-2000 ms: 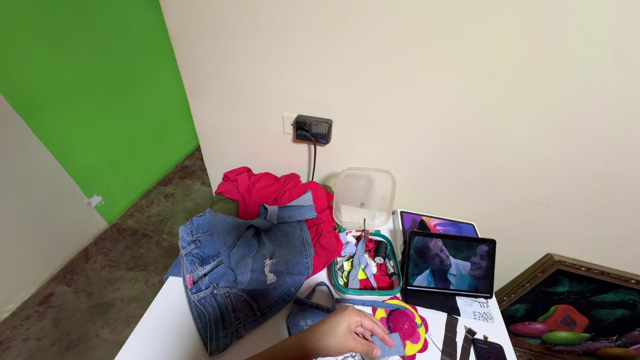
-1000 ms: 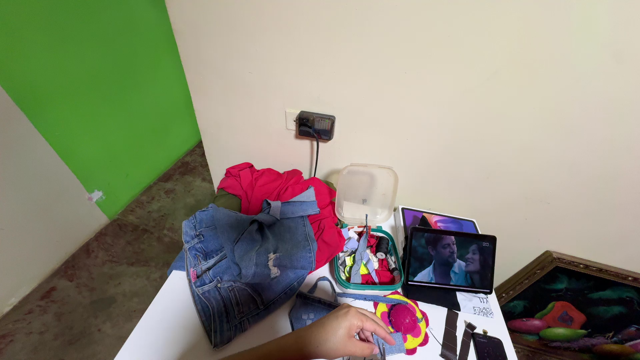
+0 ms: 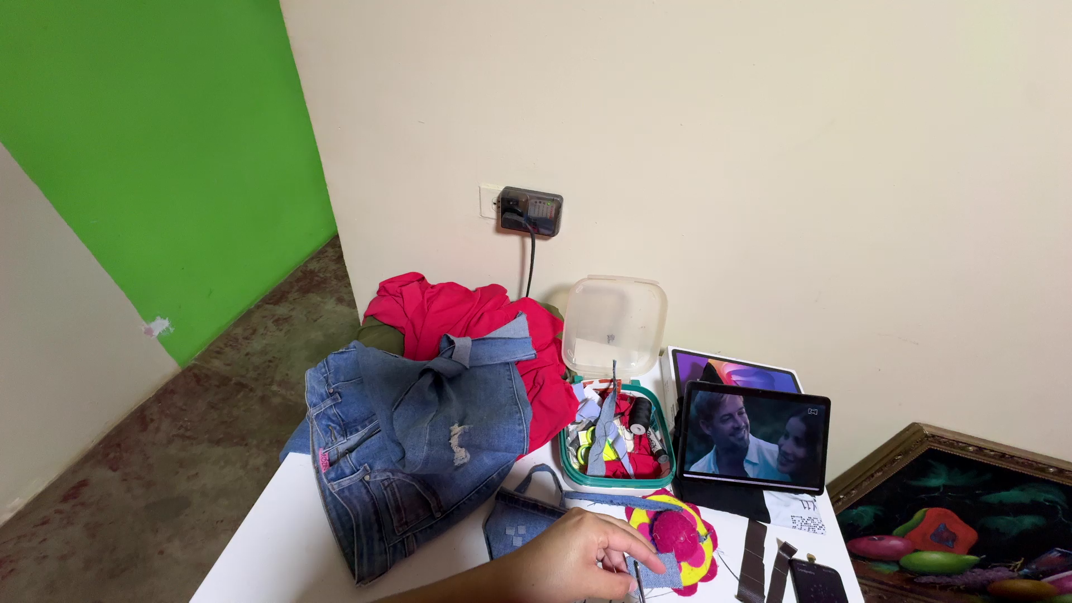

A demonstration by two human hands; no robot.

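At the bottom edge, my left hand (image 3: 569, 557) reaches in from the left, its fingers closed on a small denim piece (image 3: 667, 573). A thin metal tool, cut off by the frame edge, shows beside the fingertips; its kind cannot be told. Behind the denim piece lies a pink and yellow felt flower (image 3: 677, 533). A small denim pouch or bag with a loop handle (image 3: 508, 521) lies partly hidden by the hand. From it a narrow denim strip (image 3: 615, 500) runs right to the flower. My right hand is not in view.
Denim jeans (image 3: 419, 444) and red fabric (image 3: 477, 318) cover the table's left. A green-rimmed container (image 3: 576, 476) holds scraps and black thread; a clear lid (image 3: 615, 322) leans behind. A tablet (image 3: 754, 437), dark strips (image 3: 752, 559) and a phone (image 3: 816, 580) are at right.
My left hand stays at about the same place over the denim piece, with its fingers slightly shifted. The picture on the tablet has changed.
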